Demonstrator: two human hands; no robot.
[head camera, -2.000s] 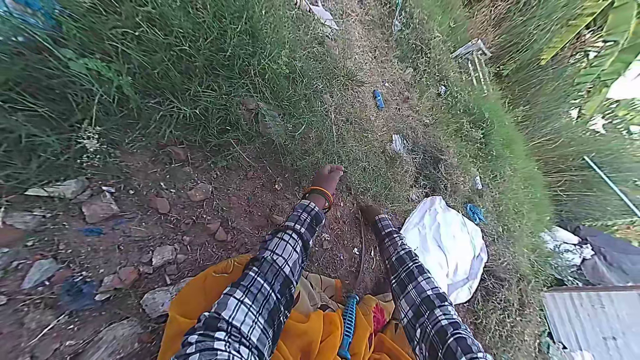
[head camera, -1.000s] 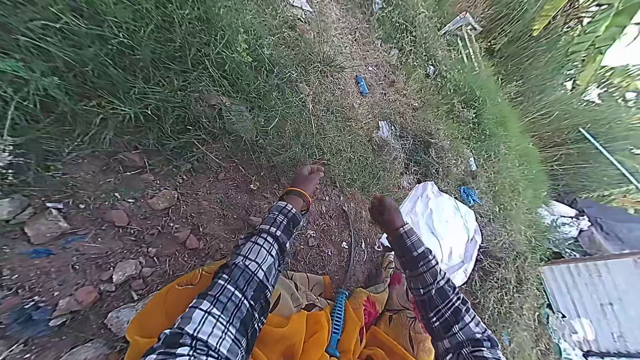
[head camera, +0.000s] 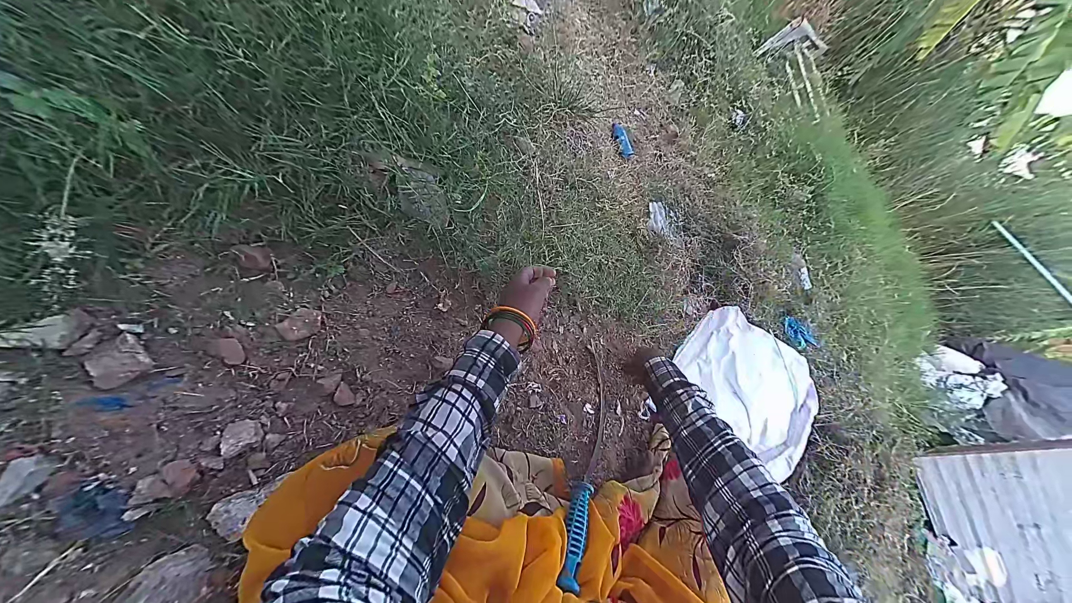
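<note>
My left hand (head camera: 528, 295), with orange and dark bangles at the wrist, is at the edge of the low grass, its fingers curled near the stems; whether it grips any is unclear. My right hand (head camera: 641, 365) is low over the bare soil, dark and blurred, just left of a white sack (head camera: 749, 389). Between my forearms lies a sickle with a thin curved blade (head camera: 599, 410) and a blue ribbed handle (head camera: 576, 536). The handle rests on the orange and floral cloth (head camera: 511, 553) over my lap, and the blade reaches onto the soil.
Stones (head camera: 117, 362) and broken brick pieces (head camera: 299, 324) litter the soil at left. Tall grass (head camera: 335, 109) grows beyond. A blue bottle-like object (head camera: 622, 140) and a plastic scrap (head camera: 662, 220) lie farther up. Blue string (head camera: 800, 332) lies by the sack; a corrugated sheet (head camera: 1001, 511) is at lower right.
My right hand was raised beside the sack one second ago and is now lower, nearer the soil and the sickle blade. The sickle stays between my arms.
</note>
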